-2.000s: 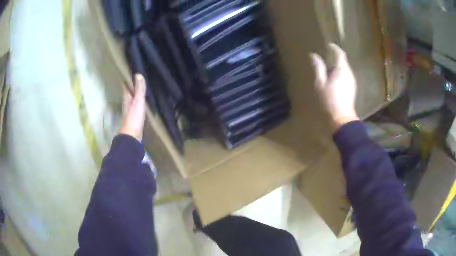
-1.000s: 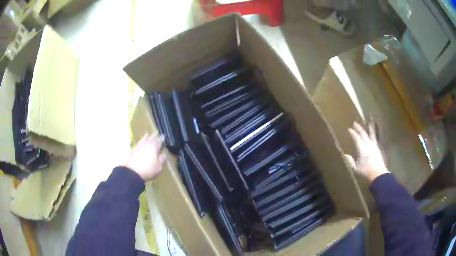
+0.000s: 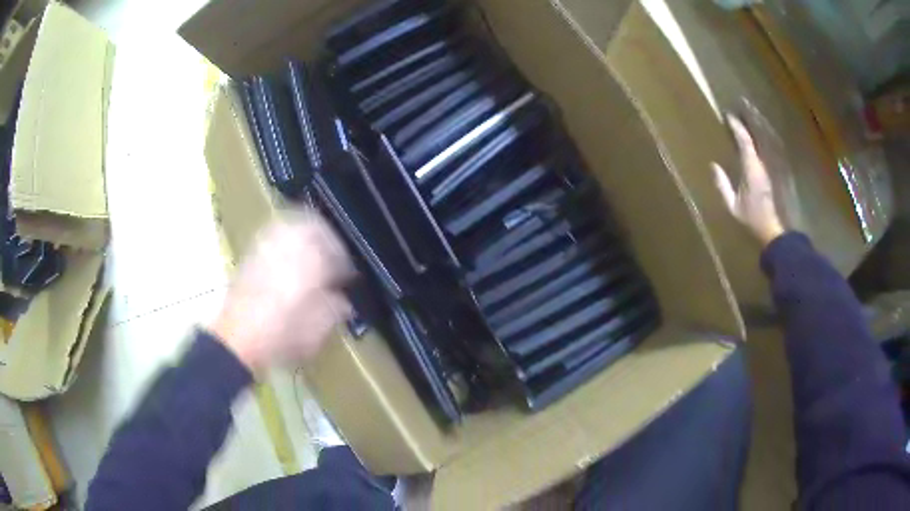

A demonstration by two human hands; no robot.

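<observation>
An open carton (image 3: 688, 220) stands between my knees. A long row of dark solar panels (image 3: 539, 259) stands edge-on along its right part, one with a bright silver edge. More dark panels (image 3: 369, 230) stand at other angles along its left side, with a dark gap near the front. My left hand (image 3: 289, 289) is blurred over the left rim; whether it grips anything cannot be told. My right hand (image 3: 755, 192) is empty, fingers apart, over the closed carton to the right.
The closed carton (image 3: 798, 140) with orange-brown tape stands at the right. A supply carton (image 3: 62, 130) with dark panels and folded flaps stands on the floor at the left. A yellow line (image 3: 275, 424) runs on the pale floor. My knees flank the open carton's front.
The view has shifted, so the open carton sits higher and the red stool is out of view. My left hand has come over the left rim. My right hand remains open beside the carton.
</observation>
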